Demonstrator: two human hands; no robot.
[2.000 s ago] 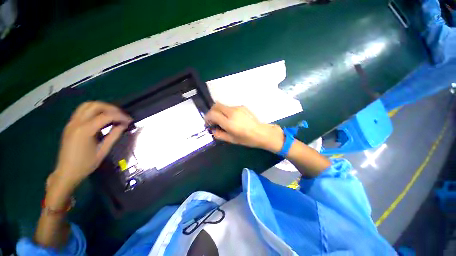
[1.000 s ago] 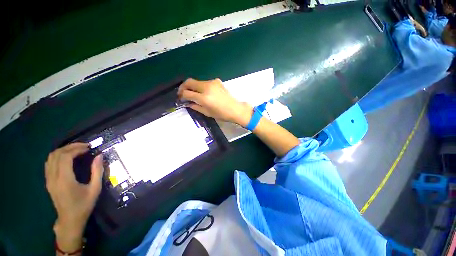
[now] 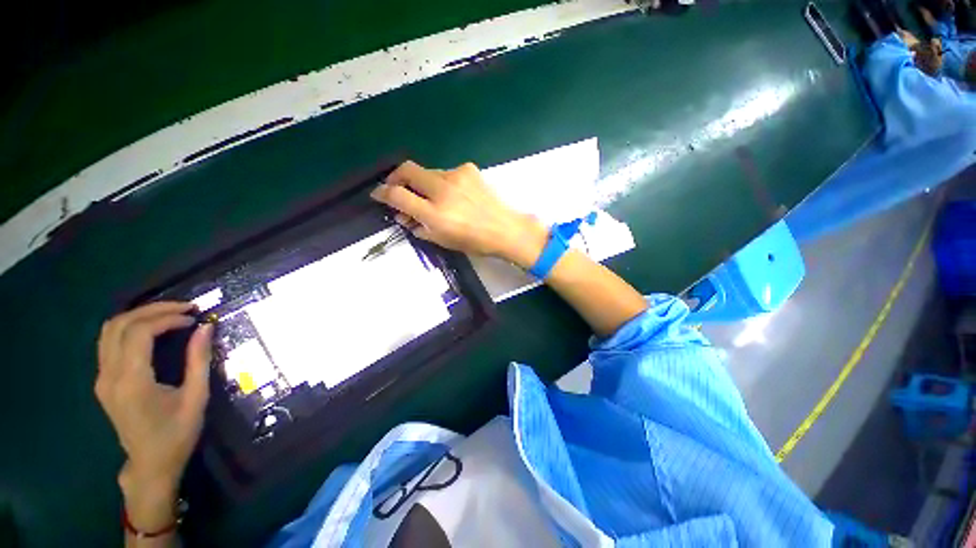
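The open tablet unit lies in a black foam tray (image 3: 369, 405) on the green bench. A large bright white battery (image 3: 342, 310) fills its middle, and the circuit board (image 3: 244, 359) with a yellow label (image 3: 248, 381) is at its left end. My left hand (image 3: 150, 391) is at the tray's left edge, thumb and forefinger near each other by the board's upper corner; a tiny yellowish bit shows there. My right hand (image 3: 455, 211) is over the upper right corner, fingers bent. Thin dark strips or tips show below its fingers over the battery; what it holds is unclear.
White paper (image 3: 551, 177) with a notched edge lies right of the tray, partly under my right wrist. A worn white rail (image 3: 321, 96) runs behind. A blue stool (image 3: 762, 273) stands at the right. Another person's blue sleeve (image 3: 899, 80) and a dark device (image 3: 825, 33) are at the upper right.
My right hand has moved from the tray's right side to its upper right corner. My left hand has moved down and left, off the upper edge. Thin dark strips now show below my right fingers.
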